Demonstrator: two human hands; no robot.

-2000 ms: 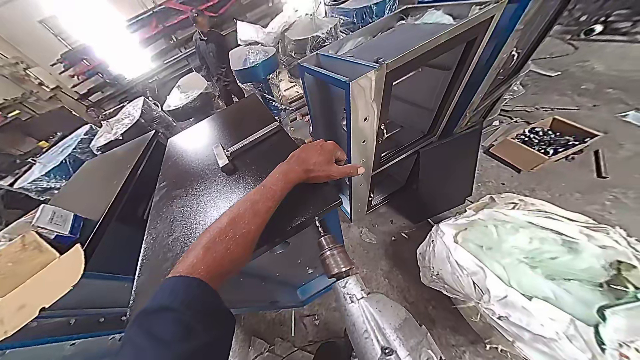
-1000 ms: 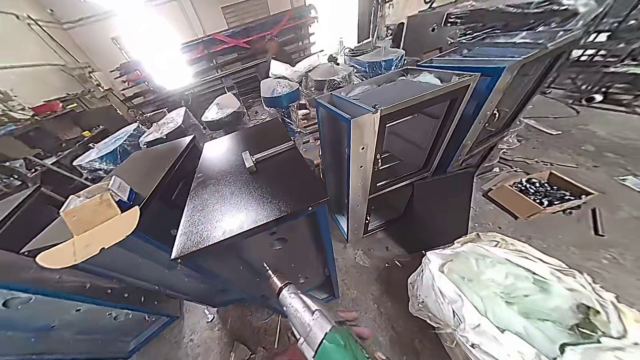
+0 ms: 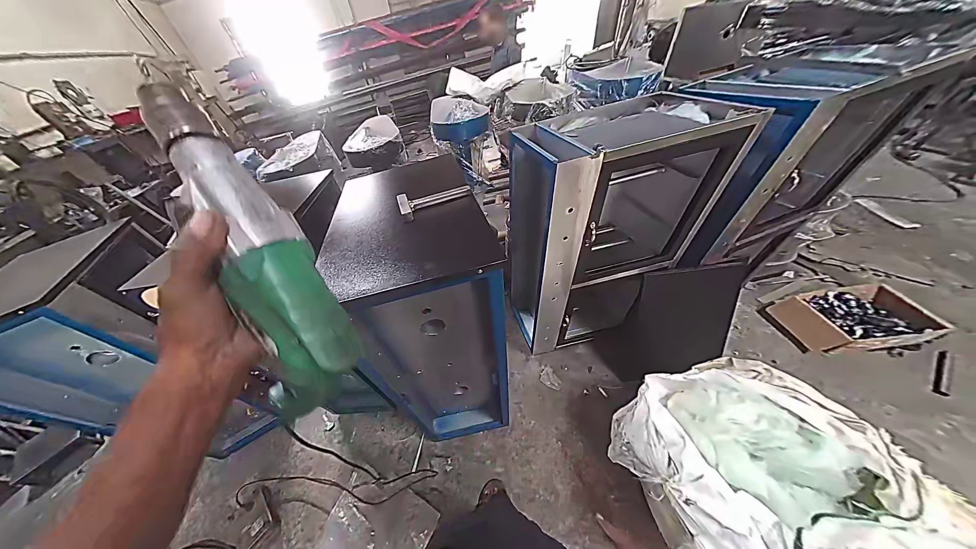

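My left hand is wrapped around a corded power drill with a green body and a metal front housing. The drill is raised at the left, its chuck toward the upper left. Only a blurred fingertip of my right hand shows at the bottom edge; whether it holds anything is hidden. Right of the drill stands a cabinet with a black top and blue edges, its lower face pierced by holes. A hammer-like metal tool lies on that top, touched by neither hand.
Upright blue and metal cabinets stand to the right. A cardboard box of small dark parts and a large white sack lie on that side. A black cord crosses the floor. Plastic-wrapped blue units and a person are farther back.
My left hand, over the black top two seconds ago, now holds the drill. The drill has moved from the lower middle to the upper left.
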